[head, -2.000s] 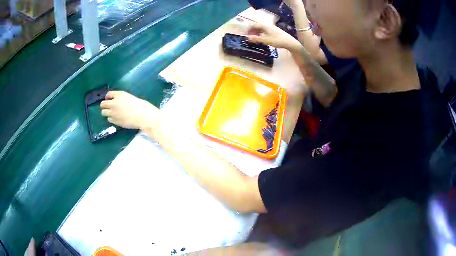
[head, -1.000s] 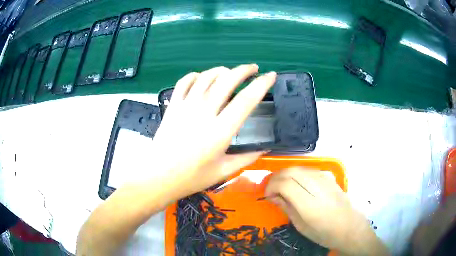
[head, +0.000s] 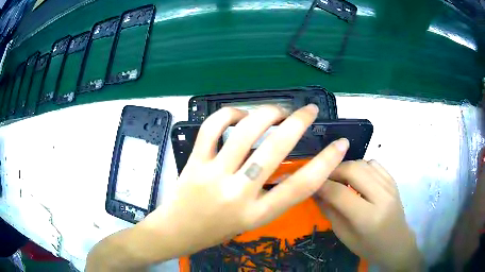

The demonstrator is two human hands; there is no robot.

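My left hand (head: 234,170) holds a black phone middle frame (head: 359,133) tilted over the orange tray, fingers spread across it. My right hand (head: 367,207) is at the frame's lower right edge, fingertips pinched together; whether a strip is between them is hidden. Black strips (head: 266,252) lie heaped in the orange tray (head: 298,218). Just beyond the held frame is a working stack of frames (head: 199,109), partly covered by my left hand.
A single frame (head: 138,162) lies flat on the white covering (head: 420,154) left of the tray. A row of frames (head: 130,48) and one separate slanted frame (head: 324,34) lie on the green conveyor belt (head: 223,58).
A frame is now held tilted toward me over the tray, away from the stack. My right hand has risen from the tray to its edge. The separate belt frame has shifted left in view.
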